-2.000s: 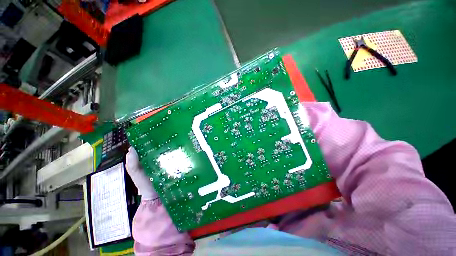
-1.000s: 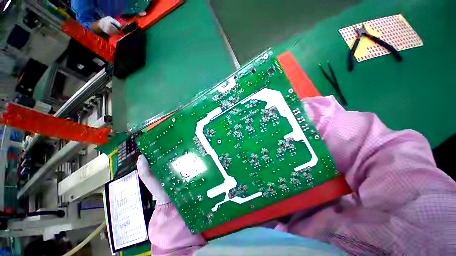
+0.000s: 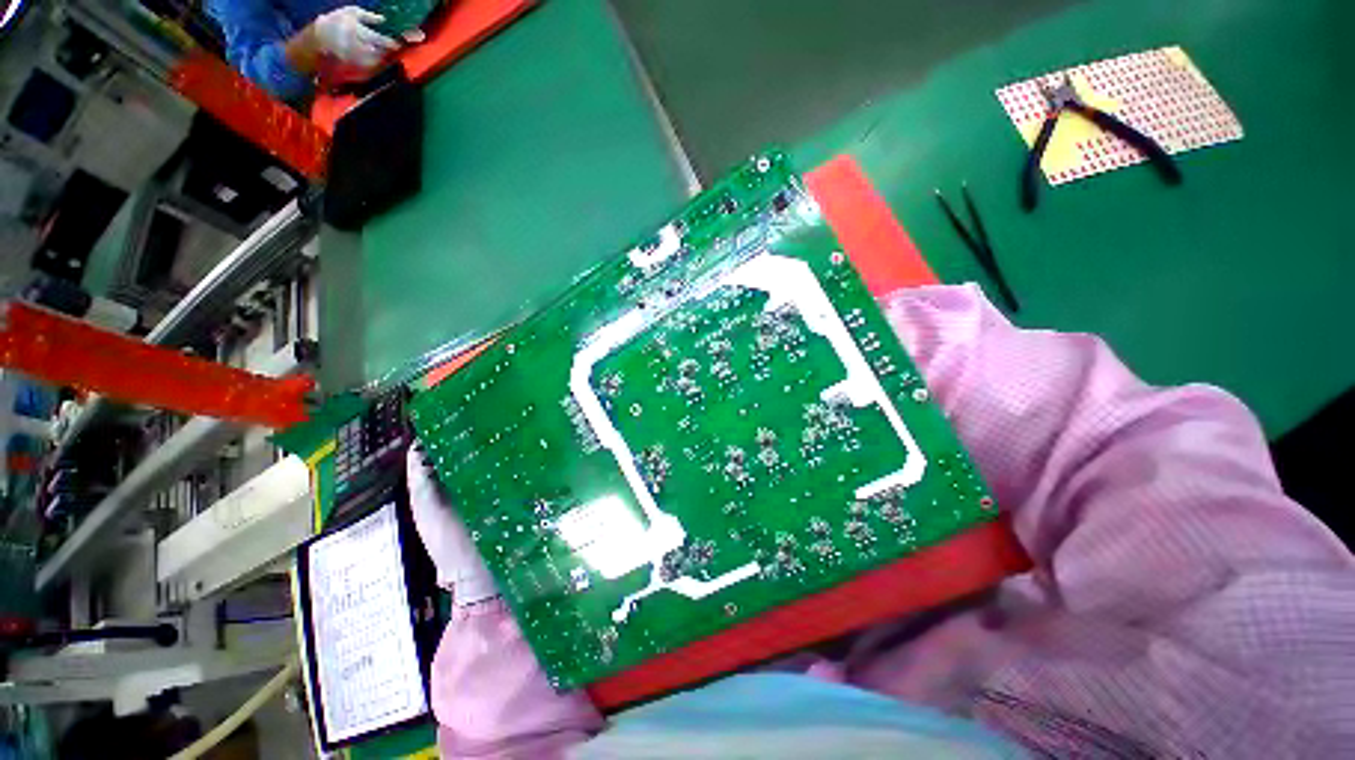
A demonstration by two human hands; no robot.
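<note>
The large green circuit board [image 3: 728,431] is held tilted over the red mat [image 3: 869,223], solder side up, with a thick white C-shaped track and many small joints. A bright glare lies on its lower left part. My left hand [image 3: 443,532], in a white glove, grips the board's left edge; its fingers are mostly hidden behind the board. My right hand is hidden behind the board's right side; only the pink checked sleeve and a little white at its cuff show there.
Side cutters [image 3: 1097,131] lie open on a dotted label sheet [image 3: 1174,112], with dark tweezers [image 3: 976,250] nearby. A record sheet [image 3: 361,631] and a calculator [image 3: 372,443] are at the left. A black block [image 3: 375,153] and a coworker's gloved hand [image 3: 352,37] are at the upper left.
The board has tilted a little and the glare on it has moved right and down toward the track. The coworker's hand and sleeve have come into view at the upper left.
</note>
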